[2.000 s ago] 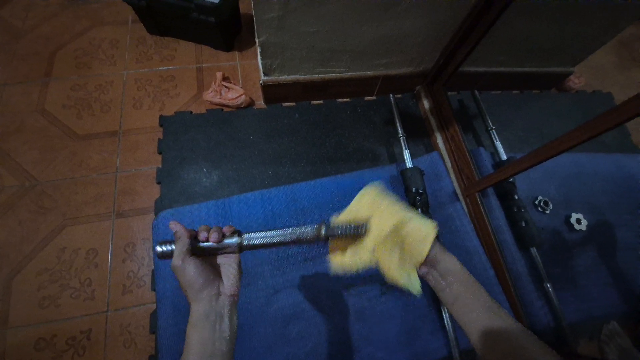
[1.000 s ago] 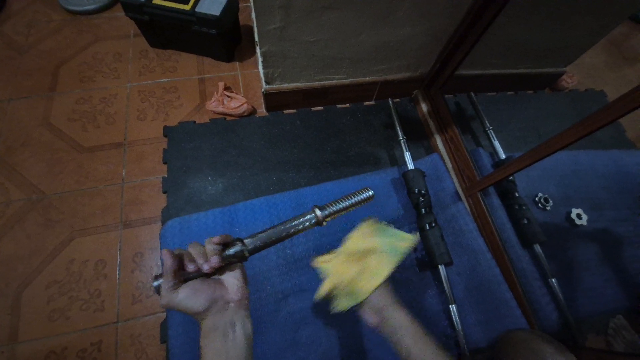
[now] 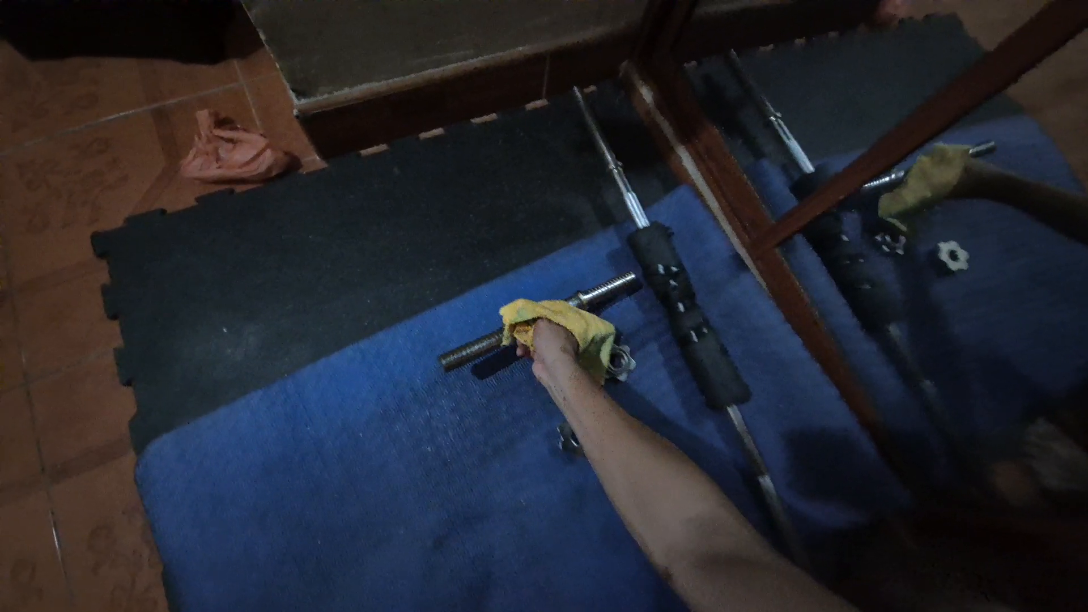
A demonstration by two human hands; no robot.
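My right hand (image 3: 551, 342) is closed around a yellow cloth (image 3: 586, 327) that wraps the middle of a short threaded metal dumbbell bar (image 3: 610, 290). The bar is held at a slant over the blue mat (image 3: 340, 476), its two threaded ends sticking out of the cloth. Beside the cloth lies a star-shaped metal collar nut (image 3: 621, 362), and a second star nut (image 3: 568, 438) is partly behind my forearm. My left hand is out of view.
A long metal bar with a black foam sleeve (image 3: 690, 314) lies beside a wood-framed mirror (image 3: 756, 229), which reflects it. Under the blue mat is a black interlocking floor mat (image 3: 255, 280). A pink plastic bag (image 3: 234, 151) rests on the tiles near a wall corner.
My left hand has let go of the short bar and left the view. My right hand, with the yellow cloth, now holds the bar near the foam-sleeved bar. The view has shifted.
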